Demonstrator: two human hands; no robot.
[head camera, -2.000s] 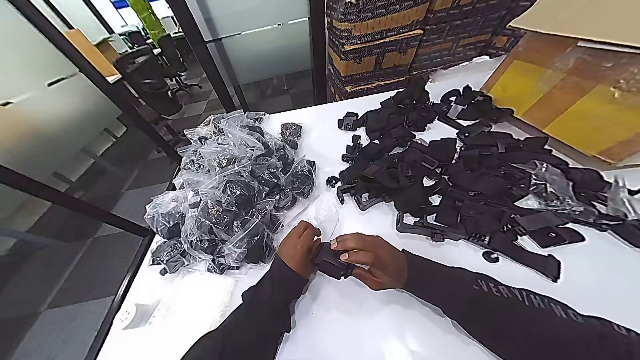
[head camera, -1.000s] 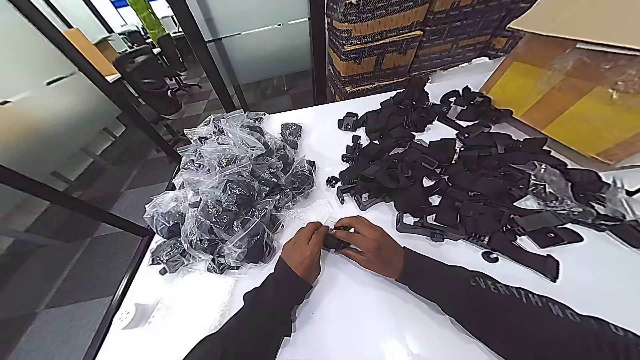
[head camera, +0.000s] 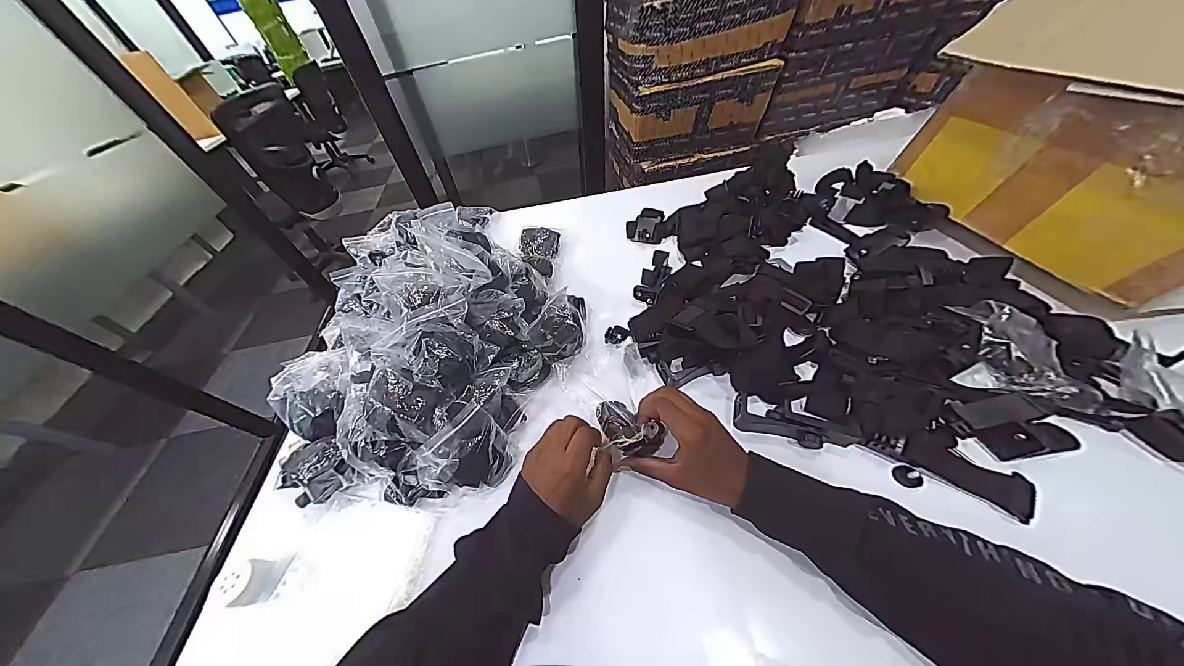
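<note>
Near the middle of the white table (head camera: 647, 573), a dark item in a clear plastic bag (head camera: 622, 427) lies between my two hands. My left hand (head camera: 569, 467) pinches the edge of the bag, its fingers curled. My right hand (head camera: 692, 447) grips the bagged item from the right, thumb below and index finger above. Beyond my left hand is a heap of clear zip bags with black items inside (head camera: 444, 351). Ahead of my right hand spreads a loose pile of black straps and plastic parts (head camera: 832, 324).
An open cardboard box with yellow patches (head camera: 1091, 222) stands at the back right. Wrapped cartons (head camera: 694, 102) are stacked behind the table. A small white round object (head camera: 239, 585) sits at the near left, and a small black disc (head camera: 907, 475) lies beyond my right forearm.
The black item between my hands was bare two seconds ago; clear plastic now covers it. My hands have moved slightly apart since one second ago.
</note>
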